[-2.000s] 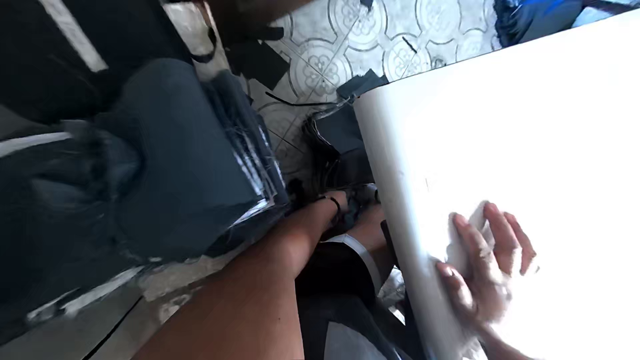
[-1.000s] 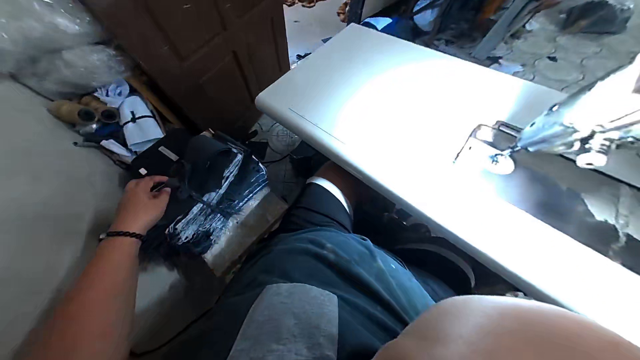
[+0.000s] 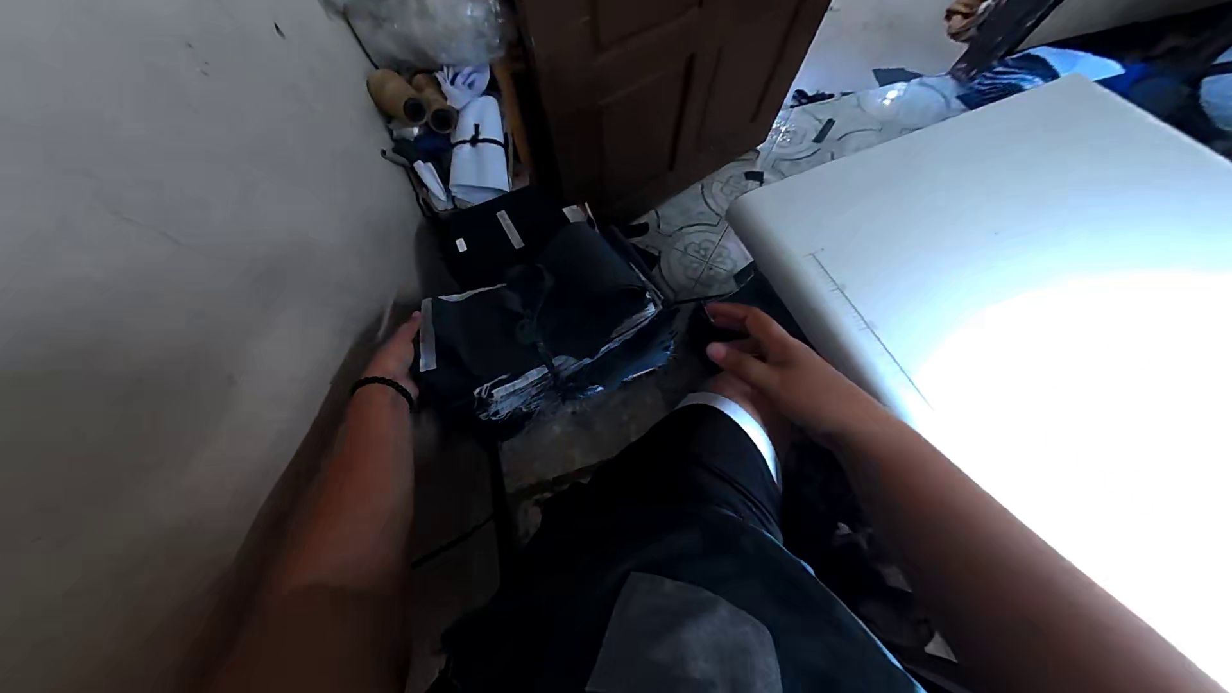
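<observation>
A tied bundle of dark denim pieces (image 3: 539,318) with frayed pale edges lies on a low ledge beside the wall. My left hand (image 3: 397,354), a braided black bracelet at its wrist, rests against the bundle's left end; its fingertips are partly hidden behind the cloth. My right hand (image 3: 760,356) hovers over my knee, to the right of the bundle, fingers parted and slightly curled, with nothing seen in it. It is beside the rounded edge of the white sewing table (image 3: 866,289). Another dark folded cloth (image 3: 496,236) with pale tags lies behind the bundle.
Cardboard thread cones (image 3: 395,96) and a rolled white bundle (image 3: 478,149) tied with black cord stand beyond the cloth, by the wall. A brown panelled door (image 3: 654,87) is behind them. The tiled floor (image 3: 698,250) has dark scraps on it. The wall closes in the left side.
My left hand has gone from the top of the bundle to its left end. My right hand, on the white table two seconds ago, is now above my knee. The view has swung left since one second ago.
</observation>
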